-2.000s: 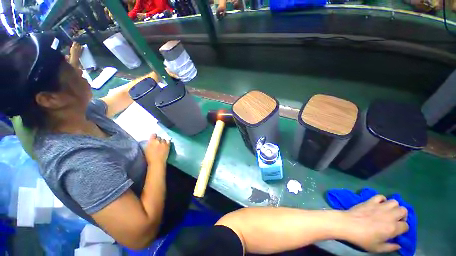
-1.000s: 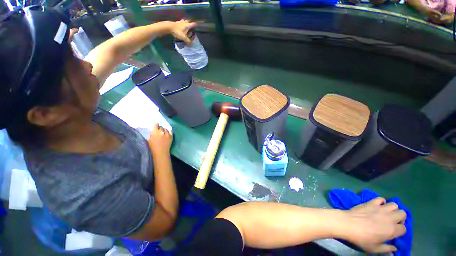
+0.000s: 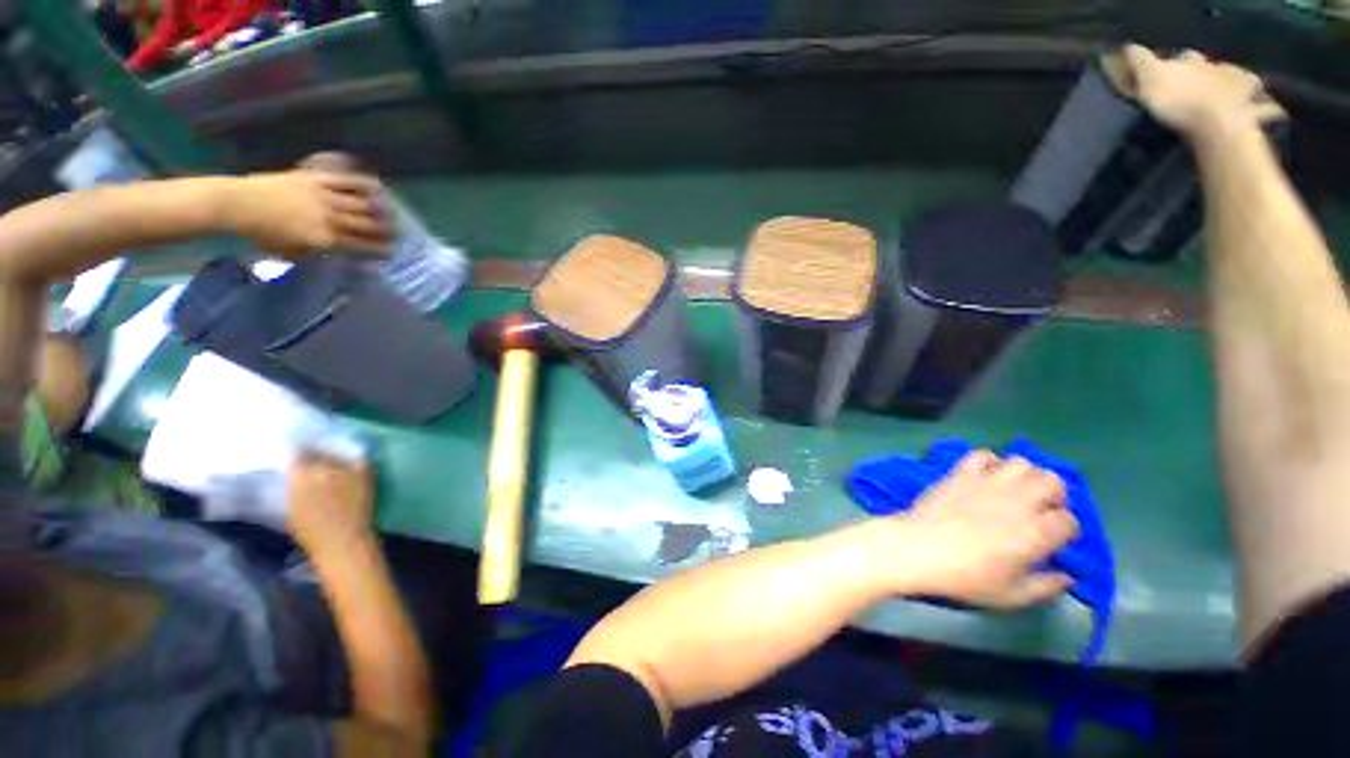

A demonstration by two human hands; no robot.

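Observation:
My left hand lies on a crumpled blue cloth on the bench, fingers curled into it. My right hand is stretched out at the upper right, its fingers over the top end of a grey and black speaker beyond the brownish strip. The speaker's top is partly hidden by the hand. Nearer stand two wood-topped speakers, one at centre and one to its right, and a black-topped speaker beside them.
A light-blue bottle with a metal top stands near a white lump. A mallet lies left of them. At left, a neighbouring person's hands, grey speakers and white sheets are blurred.
My right hand has come into view and taken hold of the far speaker. My left hand stays on the cloth. The view has turned right; the neighbour's grey speakers now tilt.

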